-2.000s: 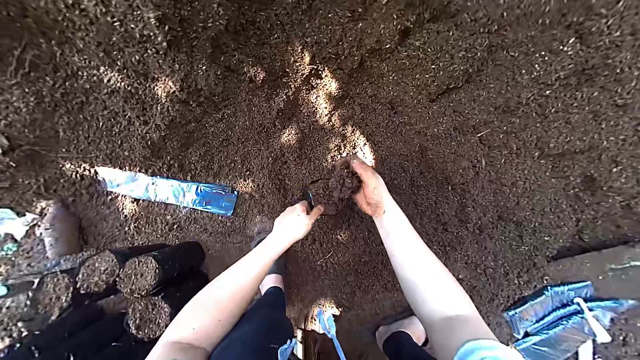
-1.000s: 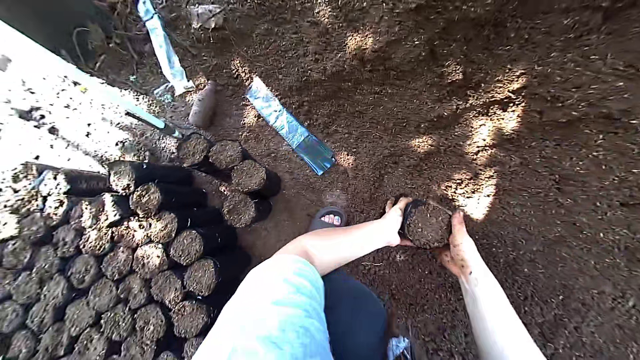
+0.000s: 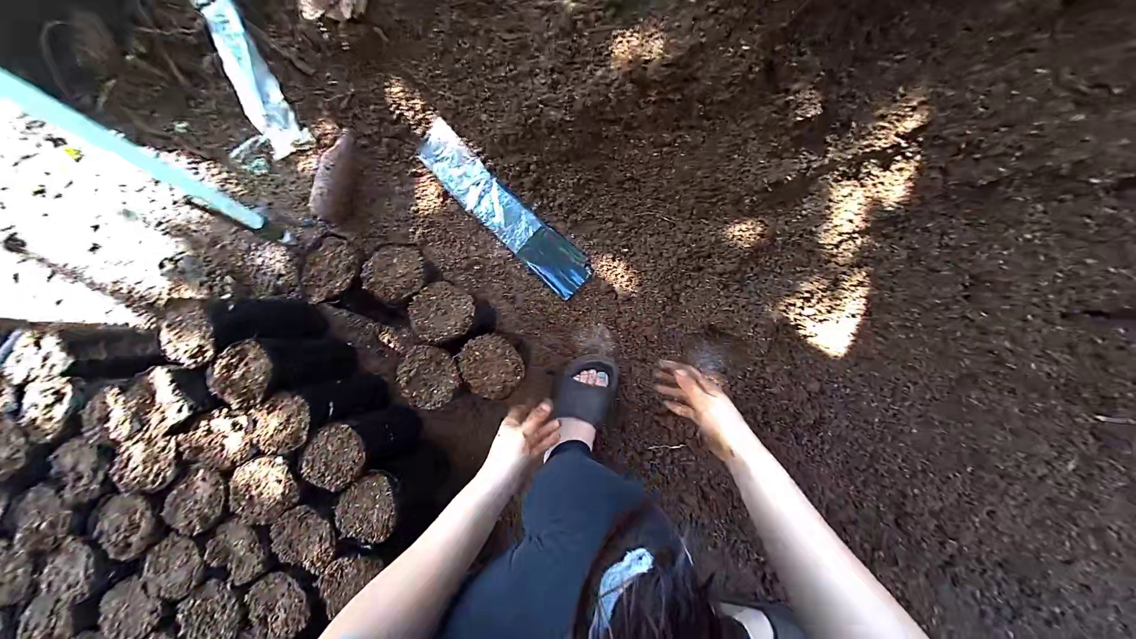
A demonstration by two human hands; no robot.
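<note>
My left hand point(image 3: 525, 433) is empty, its fingers apart, just left of my sandalled foot point(image 3: 587, 390). To the right of that foot my right hand point(image 3: 697, 399) hovers over the soil point(image 3: 887, 461), also empty with fingers spread. A soil-filled black nursery bag point(image 3: 491, 366) stands upright to the upper left of my left hand, touching others beside it. Beyond my hands a flat stack of shiny plastic bags point(image 3: 506, 209) lies on the ground.
Many soil-filled bags point(image 3: 333, 456) are packed at the lower left, some lying on their sides. A dirty bottle-like object point(image 3: 334, 180), a crumpled plastic strip point(image 3: 253, 84) and a pale blue pole point(image 3: 133, 153) are at the upper left. Loose soil spreads across the right.
The filled black bag that was between my hands a second ago is no longer held. Both hands are now apart and have moved left toward my foot and the standing bags.
</note>
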